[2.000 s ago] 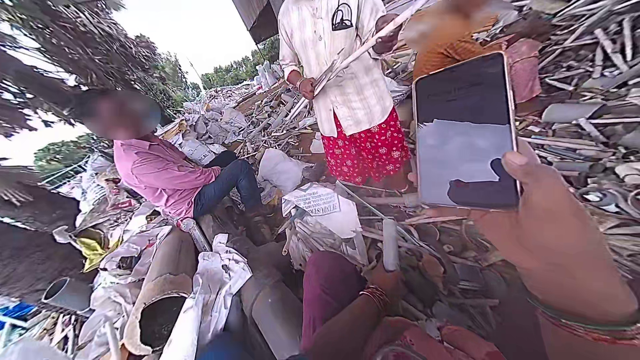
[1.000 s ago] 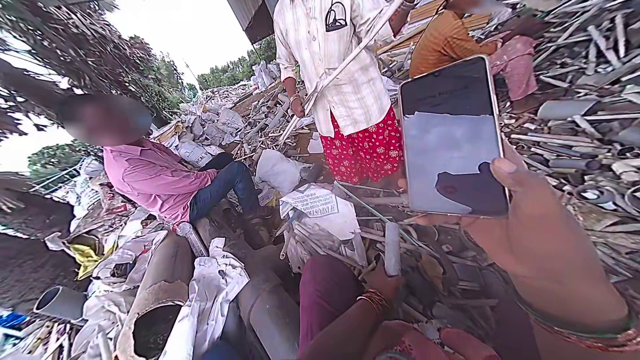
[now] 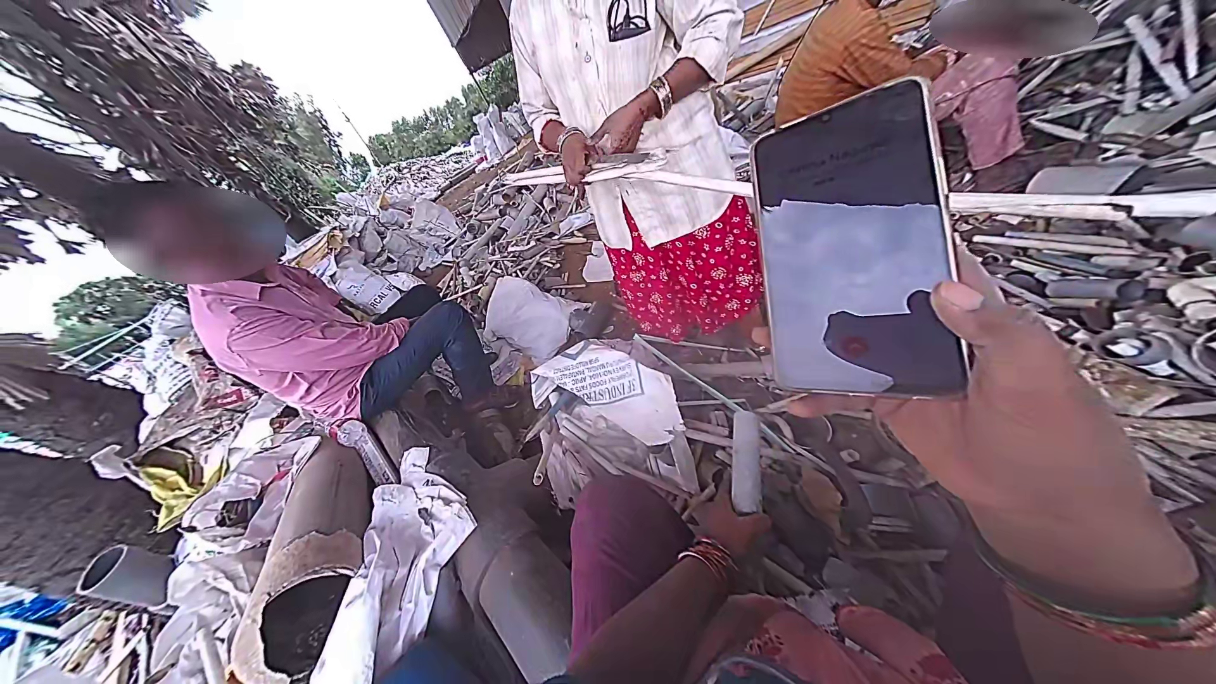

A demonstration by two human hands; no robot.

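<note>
At the right, my right hand [image 3: 1035,408] holds up a smartphone [image 3: 860,242], thumb on its right edge and fingers behind it. Its screen is dark above and shows a pale, cloudy area with a dark shape below. Lower down, my left hand [image 3: 731,527], with red bangles at the wrist, is closed around a short grey cylinder [image 3: 747,465], which looks like a plastic pipe piece and stands nearly upright. The hand is beside my purple-clad knee [image 3: 622,551]. Left of the cylinder lies a white printed sack [image 3: 613,394] over thin pale strips. My left fingers are partly hidden.
A person in a white shirt [image 3: 646,95] stands ahead, holding long white strips [image 3: 693,180]. One in pink [image 3: 275,332] sits at left; another in orange [image 3: 836,62] is behind the phone. Large grey pipes [image 3: 318,532], a white sheet [image 3: 408,551] and scrap piles [image 3: 1121,275] surround me.
The standing person's long strips have swung from a steep slant to nearly level, and that person's hands have come together at the waist. My hands still hold the phone and the cylinder.
</note>
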